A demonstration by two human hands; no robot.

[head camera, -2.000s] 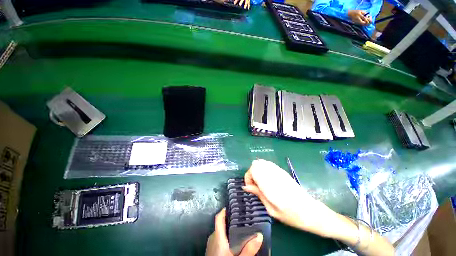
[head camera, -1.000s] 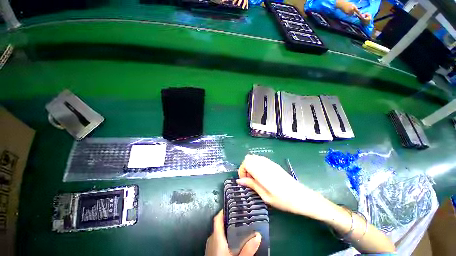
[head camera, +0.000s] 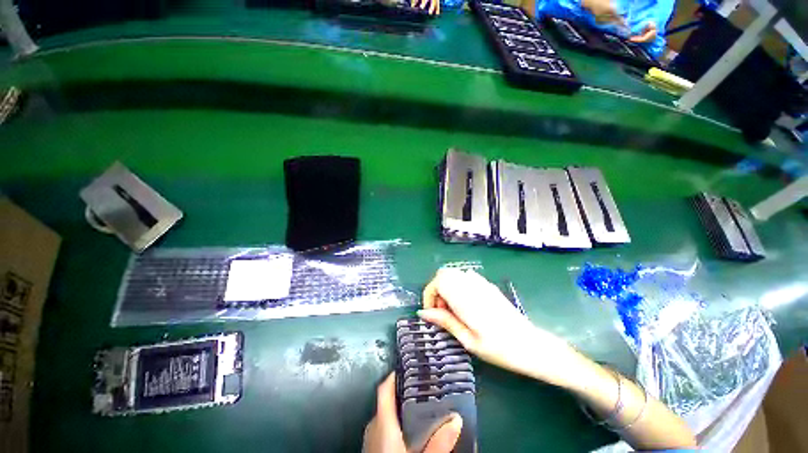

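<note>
A fanned, stepped stack of grey back covers (head camera: 436, 376) stands out from the bottom edge, right of centre. My left hand (head camera: 412, 425) holds its near end, thumb on the front cover; the hand is cut off by the picture's bottom edge. My right hand (head camera: 465, 310) is at the stack's far end, thumb and fingertips pinched together at the edge of the rear covers. Whether a small piece is between the fingertips cannot be seen. Tweezers (head camera: 516, 298) lie on the bench, partly hidden behind my right hand.
Cover stacks (head camera: 540, 203), a black stack (head camera: 323, 202), an adhesive part sheet (head camera: 341, 281), an open handset (head camera: 168, 373) and a single cover (head camera: 131, 205) lie around. Blue film scraps (head camera: 611, 283) and a plastic bag (head camera: 709, 372) are right. Trays (head camera: 532, 53) and another person's hands are beyond.
My right hand has shifted slightly left along the stack's far end. The stack and my left hand have barely moved. The other person's hands at the back have moved.
</note>
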